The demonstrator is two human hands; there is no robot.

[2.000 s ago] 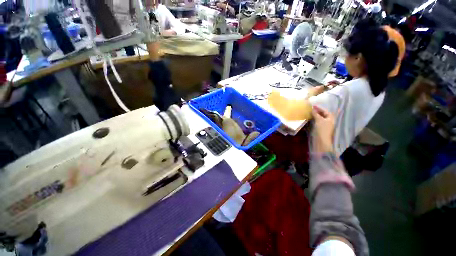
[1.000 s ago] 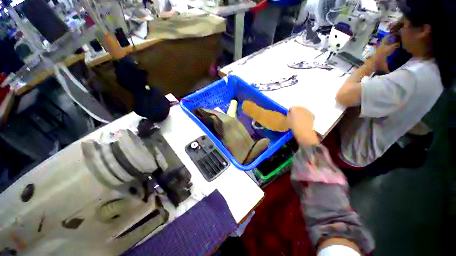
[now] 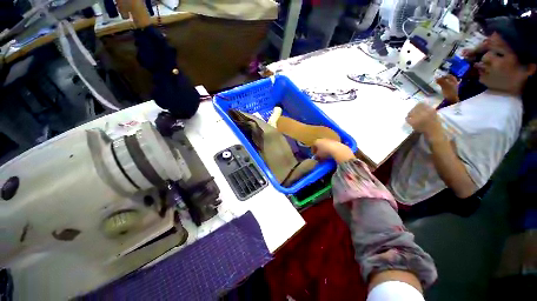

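Note:
My right hand is over the right rim of the blue plastic basket. Its fingers hold the lower right end of the tan, elongated, rounded template, which lies inside the basket's outline above other contents. A folded olive-brown cloth lies in the basket beside it. The purple fabric strip with pale stitch lines lies along the table's front edge, below the sewing machine head. My left hand is not in view.
The cream-white sewing machine fills the left. A black parts tray sits beside the basket. A seated person is at the adjoining white table. Dark red material hangs below my right arm.
My right hand has brought the template from over the neighbouring table down into the basket. The view has shifted closer to the basket. The seated person has turned and raised a hand.

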